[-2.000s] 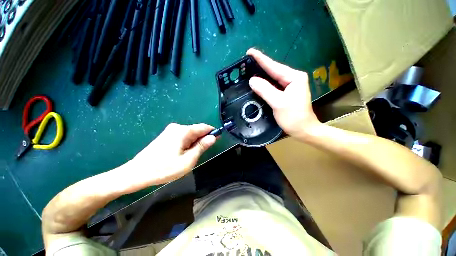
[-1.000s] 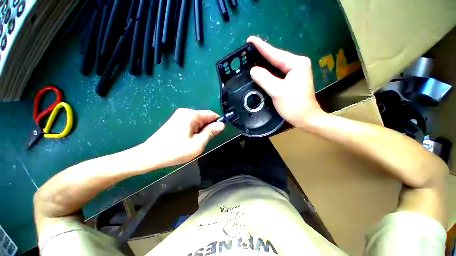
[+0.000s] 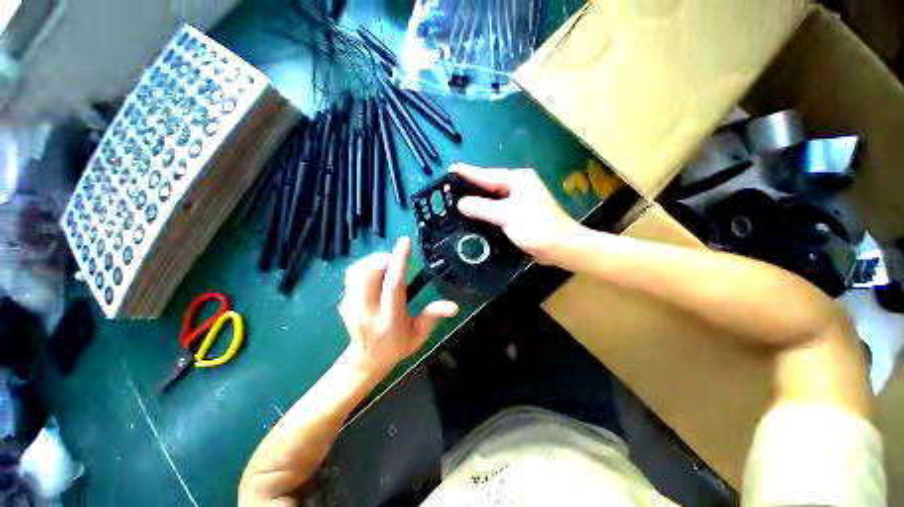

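A black round housing (image 3: 478, 278) with a squared slotted end and a pale central ring is in my right hand (image 3: 520, 216), thumb on top, near the bench edge. My left hand (image 3: 382, 309) is at the housing's left side with thumb and fingers spread. A short dark rod-like piece (image 3: 417, 284) shows between its thumb and forefinger, against the housing's side; its inner end is hidden. A fanned pile of black rods (image 3: 332, 188) with thin wires lies on the green bench.
Red and yellow handled scissors (image 3: 211, 331) lie left. A stack of sheets with dark rings (image 3: 159, 163) is at upper left. A clear bag (image 3: 471, 45) is at the back. An open carton (image 3: 634, 347) at right holds black and silver units (image 3: 828, 163). The bench edge runs below my hands.
My left thumb and fingers have opened from their pinch at the housing's side. My right hand still holds the housing. The view has shifted and shows more of the bench's back and left.
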